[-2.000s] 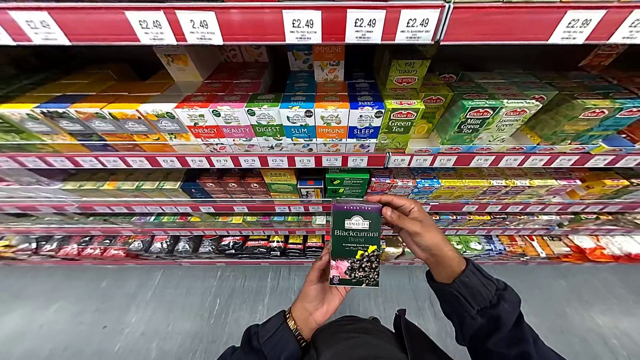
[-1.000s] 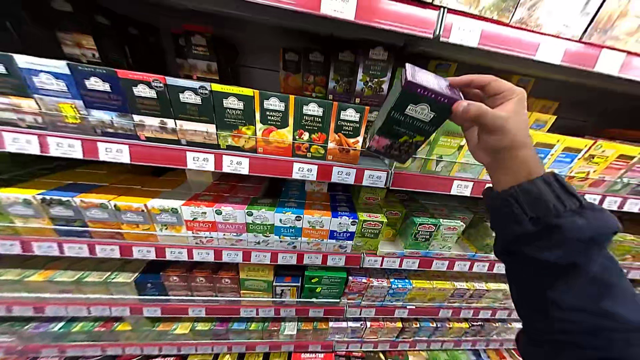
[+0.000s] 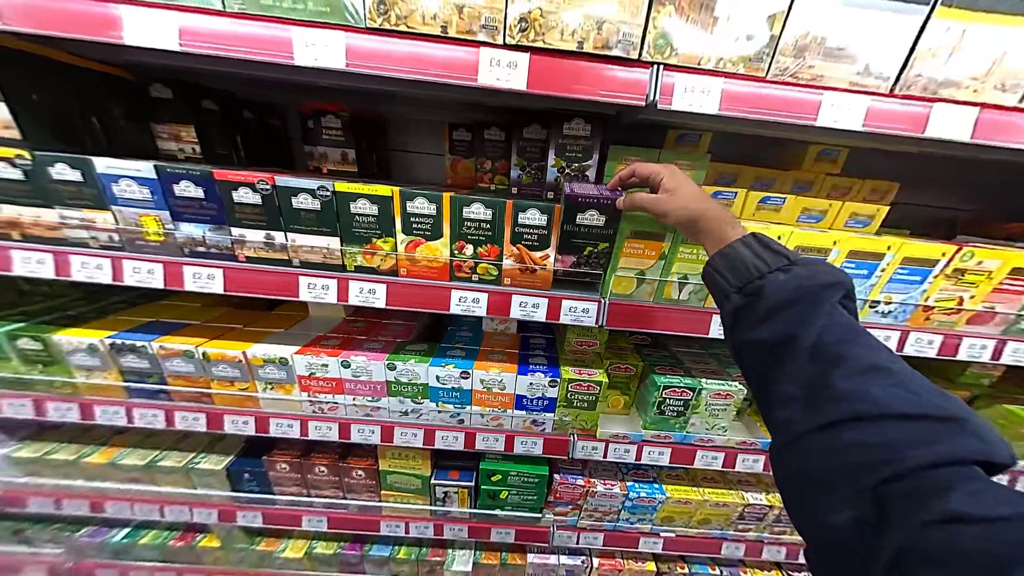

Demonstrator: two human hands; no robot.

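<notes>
A dark blackcurrant tea box with a purple top stands upright in the front row of a shelf, at the right end of the row of Ahmad Tea boxes. The fingertips of my right hand are at its upper right corner; whether they still grip it I cannot tell. Directly left of it is a cinnamon haze tea box, and to its right a lemon green tea box. My left hand is out of view.
A red shelf edge with price tags and a low clear lip runs in front of the boxes. Overhead is another shelf edge holding large boxes. More tea boxes fill the lower shelves.
The blackcurrant box was in both hands low down, then lifted tilted in my right hand at the shelf; now it stands in the row. My left hand has left the view.
</notes>
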